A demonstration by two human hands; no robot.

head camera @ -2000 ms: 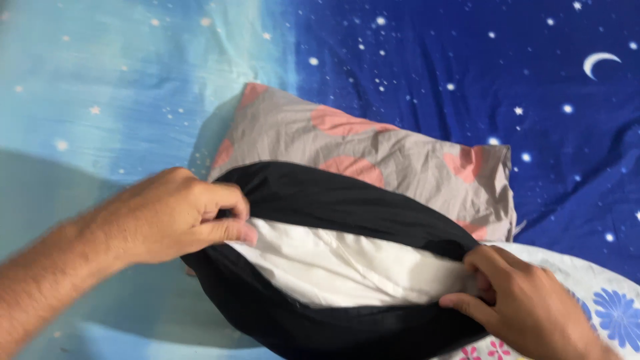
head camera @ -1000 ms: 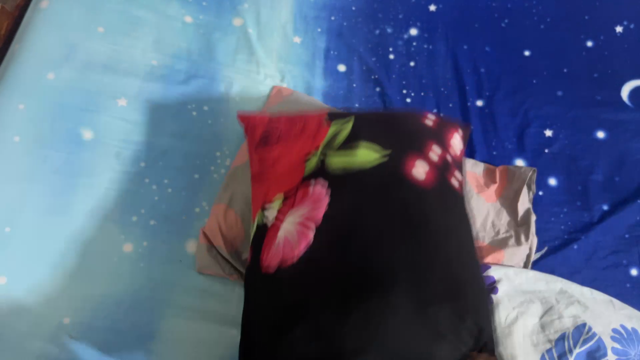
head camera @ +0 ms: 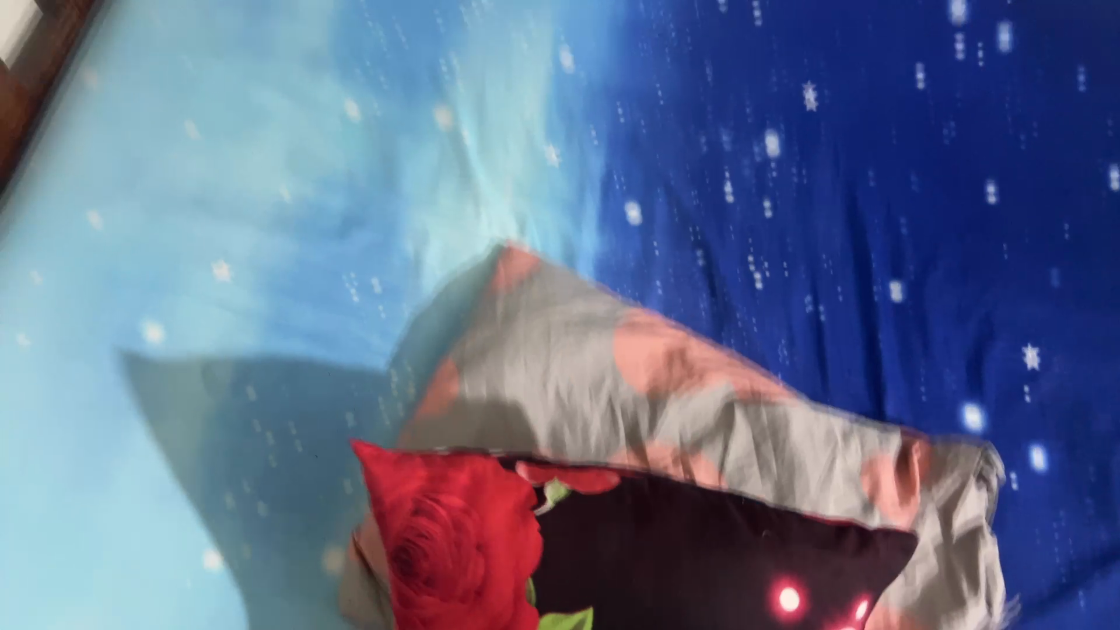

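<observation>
A black pillow in a floral pillowcase [head camera: 665, 542], with a large red rose print at its left corner, shows at the bottom of the head view. Its lower part is cut off by the frame edge. Behind it lies a grey pillow with pink-orange patches [head camera: 569, 359], partly covered by the black one. Neither my left hand nor my right hand is in view, so what they touch cannot be seen. The picture is blurred by motion.
A blue bedsheet [head camera: 787, 219] with printed stars lies under the grey pillow, light at the left and dark at the right. A shadow falls on the sheet at the left. A brown wooden edge [head camera: 35, 79] shows at the upper left.
Two seconds ago both hands held the black pillowcase's opening apart over a white pillow; now its floral face shows and the hands are out of view. The black pillow sits lower than one second ago.
</observation>
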